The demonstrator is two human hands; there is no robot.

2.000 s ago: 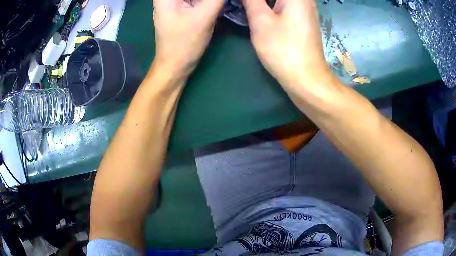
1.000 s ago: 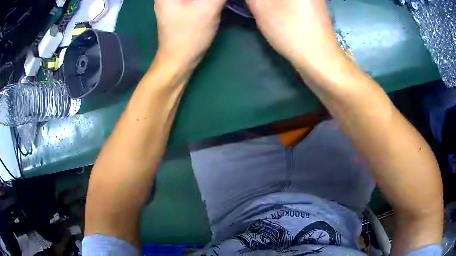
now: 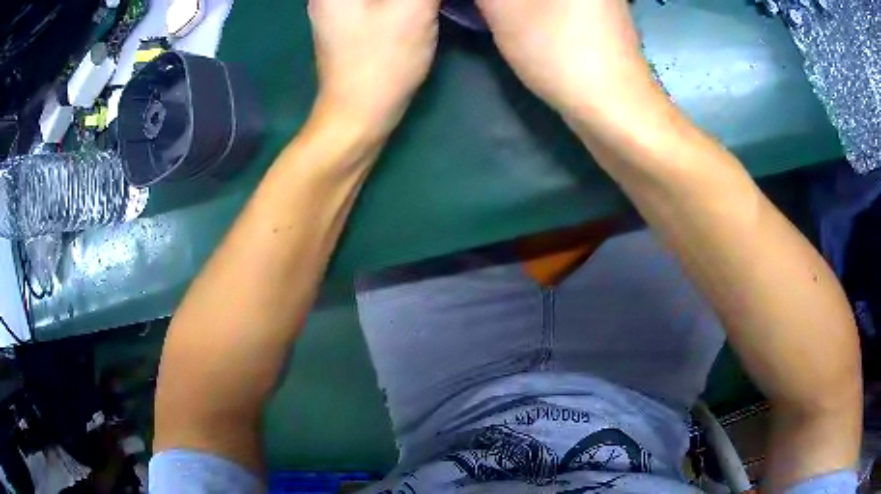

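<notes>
My left hand and my right hand are at the top edge, bare, with their fingers cut off by the picture's edge. Between them a small part of a dark, rounded piece shows, perhaps a plastic housing. Both hands are close around it, but the fingertips and the grip are hidden. A dark grey plastic housing lies on its side on the green bench at left, its open face with the round hub turned left. It does not touch my left forearm.
A clear ribbed bottle lies left of the housing. Circuit boards and white blocks lie on a pale sheet at upper left. Bubble wrap covers the right end. The green bench's front edge crosses above my lap.
My right hand and forearm have shifted slightly and now cover the tan scraps seen earlier. Less of the dark piece shows between the hands. The view has shifted a little.
</notes>
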